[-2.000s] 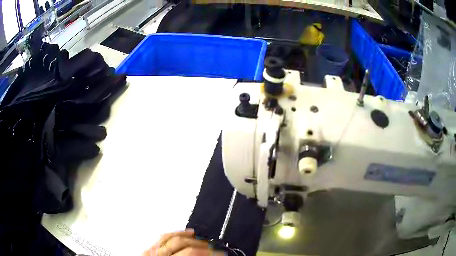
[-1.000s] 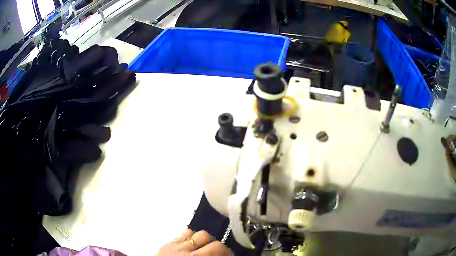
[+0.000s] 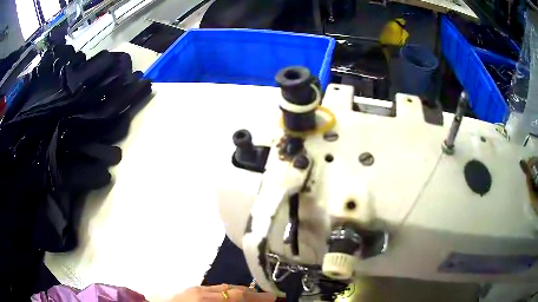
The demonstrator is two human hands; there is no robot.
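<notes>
A black zipped strip [image 3: 229, 263] lies on the white table at the left side of the sewing machine head [image 3: 377, 194], partly under it. My left hand [image 3: 218, 294], with a ring on one finger and a pink sleeve, lies low at the bottom edge, palm down at the strip's near part. Its fingers reach toward the needle area and are partly cut off by the frame. A little of the pale zip shows by the fingers. The lamp glows under the head. The presser foot area is hard to make out. My right hand is not in view.
A heap of black work pieces [image 3: 59, 141] covers the table's left side. A blue plastic bin [image 3: 248, 56] stands behind the white table [image 3: 171, 159]. More blue bins [image 3: 472, 71], a round bluish bucket [image 3: 418, 65] and a yellow object [image 3: 394, 33] are farther back at right.
The view has moved closer over the machine, so the head looks larger and farther left. My left hand appears lower and flatter, and less of the strip shows.
</notes>
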